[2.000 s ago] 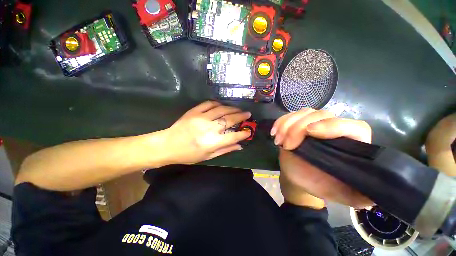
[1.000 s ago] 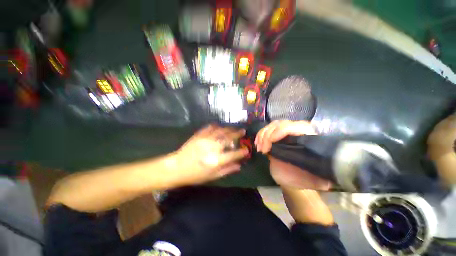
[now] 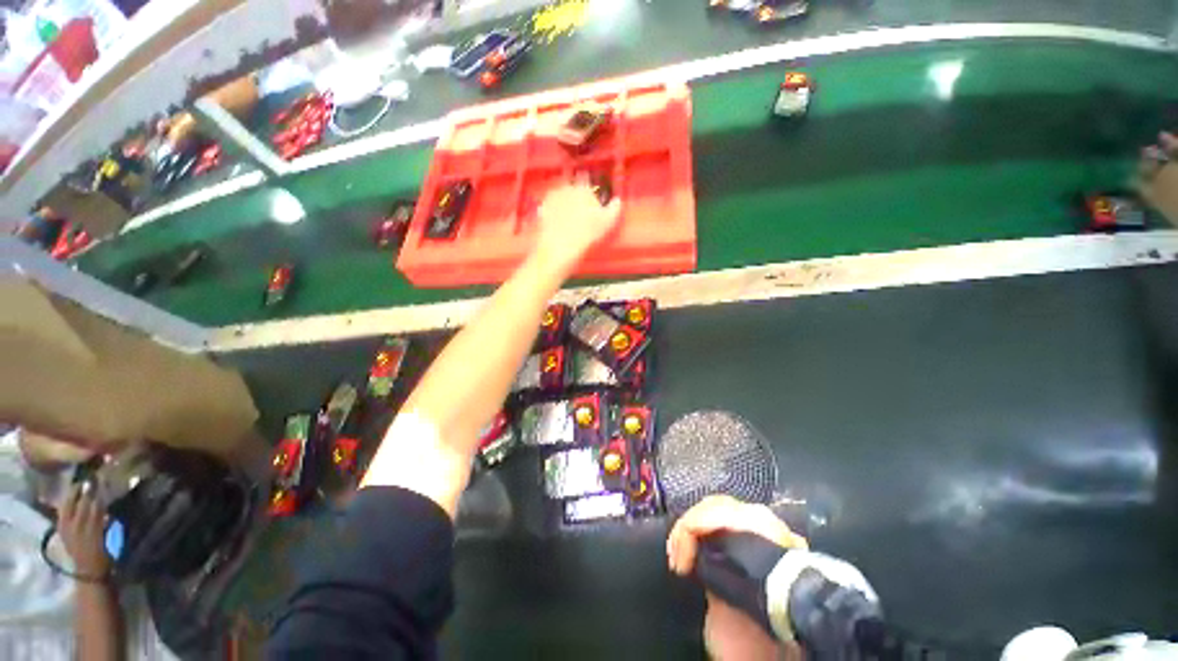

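My left hand (image 3: 576, 222) is stretched out over a red compartmented tray (image 3: 491, 258) on the green conveyor. Its fingers are at a small dark electronic unit (image 3: 598, 185) in the tray, partly hidden by the hand. My right hand (image 3: 739, 527) is closed around the black electric screwdriver (image 3: 743, 568), which has a pale band, low in the view. The round screw tray (image 3: 714, 458) is just beyond my right hand. Several open units with green boards and red ends (image 3: 549, 422) lie in a cluster left of the screw tray.
More units (image 3: 385, 368) lie on the dark green bench at left. Other units (image 3: 793, 94) are on the conveyor (image 3: 904, 168). Two units are in the red tray's other compartments. Cardboard (image 3: 116, 349) and a seated person (image 3: 91, 536) are at left. Another person's hand (image 3: 1163, 162) is at far right.
The view has swung up to the conveyor. My left hand has moved from beside the screwdriver, where it held a unit, out to the red tray. My right hand still holds the screwdriver.
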